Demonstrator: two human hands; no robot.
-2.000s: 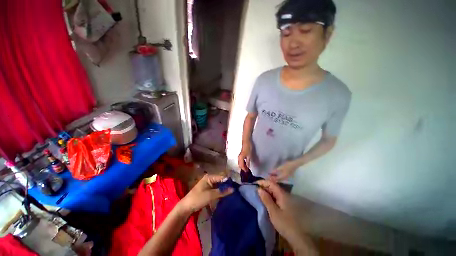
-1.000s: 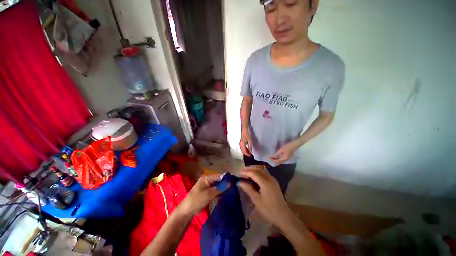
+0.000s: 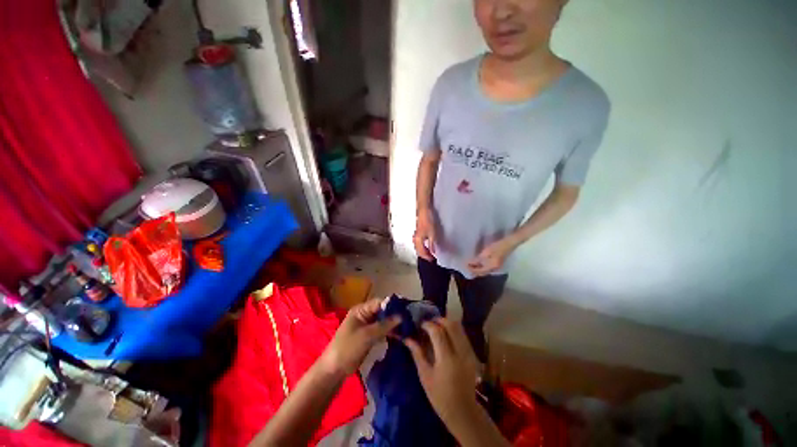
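Observation:
A dark blue cloth piece (image 3: 400, 393) hangs from my two hands at the lower middle, its top edge bunched with a greyish patch showing. My left hand (image 3: 360, 339) pinches its top left edge. My right hand (image 3: 441, 356) holds its top right edge, close to my left hand. A red vest (image 3: 306, 349) with a yellow-gold zipper line lies left of the cloth, partly behind my left forearm. The lower end of the blue cloth is cut off by the frame.
A person in a grey T-shirt (image 3: 511, 131) stands ahead, hands at the waist. A blue-covered surface (image 3: 240, 253) at left bears an orange-red bag (image 3: 147, 262), a lidded pot (image 3: 183, 208) and bottles. More red material (image 3: 533, 419) lies at lower right. A doorway is behind.
My right hand has moved closer to my left and turned the cloth's top edge. The light grey-blue side seen earlier is mostly out of sight. The person's hands have drawn back from the cloth.

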